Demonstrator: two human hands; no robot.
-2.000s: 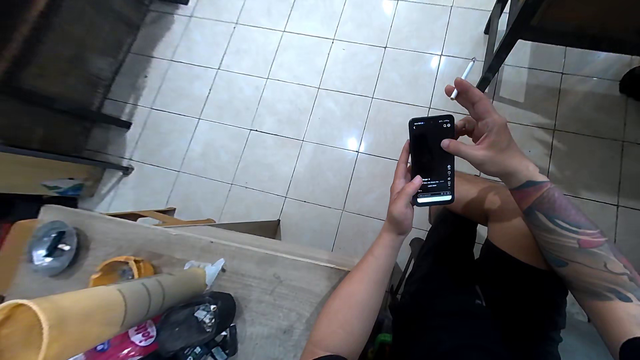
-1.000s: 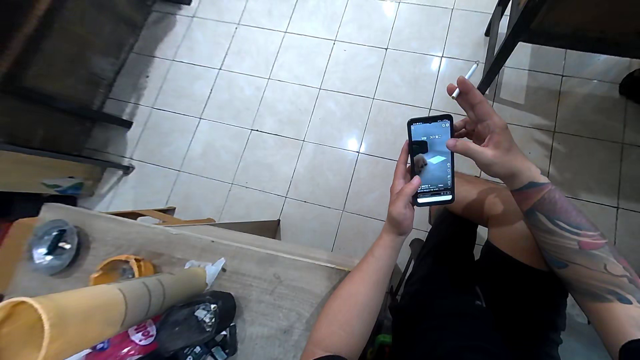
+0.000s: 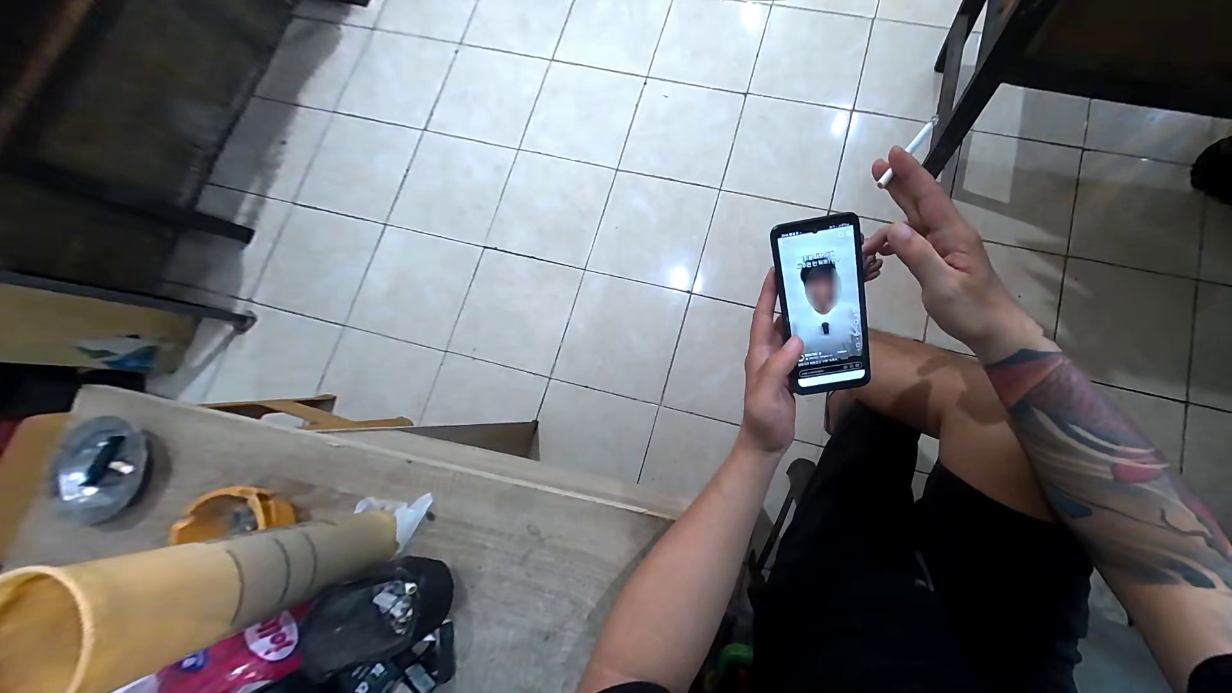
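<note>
My left hand (image 3: 773,385) holds a black smartphone (image 3: 821,306) upright from its left side, the thumb on the lower left edge. The phone's screen is lit and shows a picture with some writing. On the phone's right side is my right hand (image 3: 929,231), with its thumb off the screen and a curled finger close to the phone's edge. A white cigarette (image 3: 907,152) is pinched between the raised fingers of this hand and points up and to the right. Both hands are above my lap and the tiled floor.
At the lower left, a wooden table (image 3: 539,539) bears an orange ashtray (image 3: 231,512), a round clear container (image 3: 100,470), a large yellowish tube (image 3: 192,592), a pink package (image 3: 236,654) and a dark tray (image 3: 380,611). Dark furniture legs (image 3: 977,91) stand at the upper right.
The phone screen has gone from mostly dark to a room scene and then to a bright picture. My right thumb, over the screen at first, has moved off it to the right.
</note>
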